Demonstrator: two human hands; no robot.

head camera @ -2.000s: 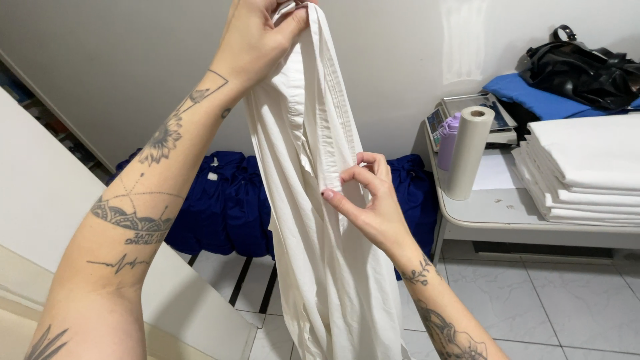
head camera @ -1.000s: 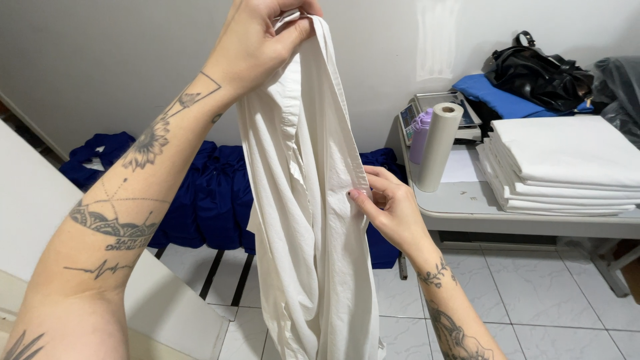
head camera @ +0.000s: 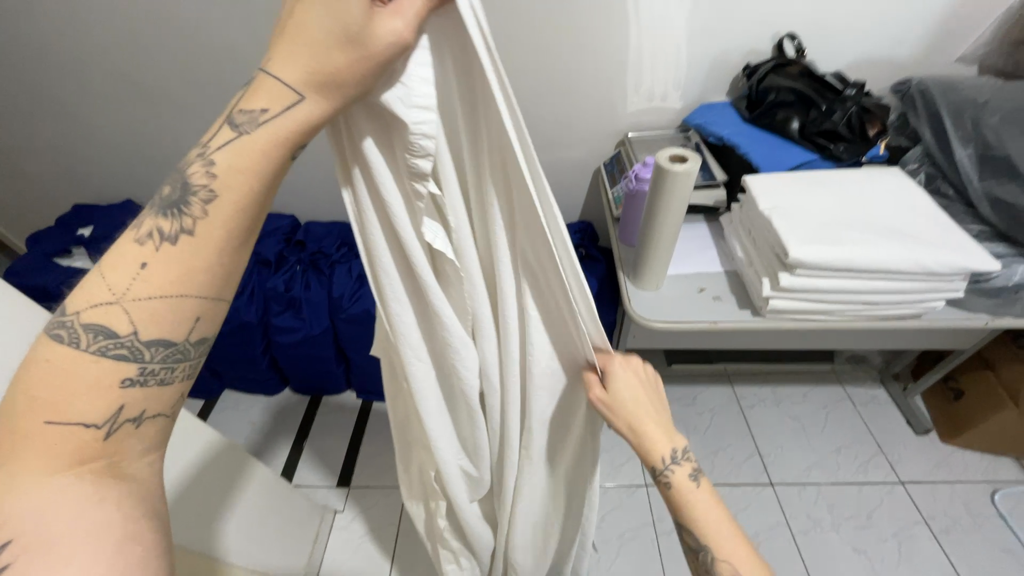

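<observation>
A long white cloth point(head camera: 480, 320) hangs in loose folds down the middle of the view. My left hand point(head camera: 360, 40), raised at the top, grips its upper end; the fingertips are partly cut off by the frame's edge. Lower on the right, my right hand point(head camera: 628, 392) pinches the cloth's right edge, which runs taut and straight between both hands. A gathered seam and a small white tag point(head camera: 436, 236) show on the upper part of the cloth. Its lower end is out of view.
On a grey table point(head camera: 688, 316) at the right are folded white cloths point(head camera: 864, 232), a pale roll point(head camera: 666, 220), a purple bottle point(head camera: 636, 200), a scale point(head camera: 676, 148) and a black bag point(head camera: 808, 100). Blue bundles point(head camera: 296, 304) lie behind the cloth. A white panel point(head camera: 232, 496) stands lower left.
My right hand has slid down the cloth's edge, farther from my left hand, and the edge is now straighter. My left hand still holds the top.
</observation>
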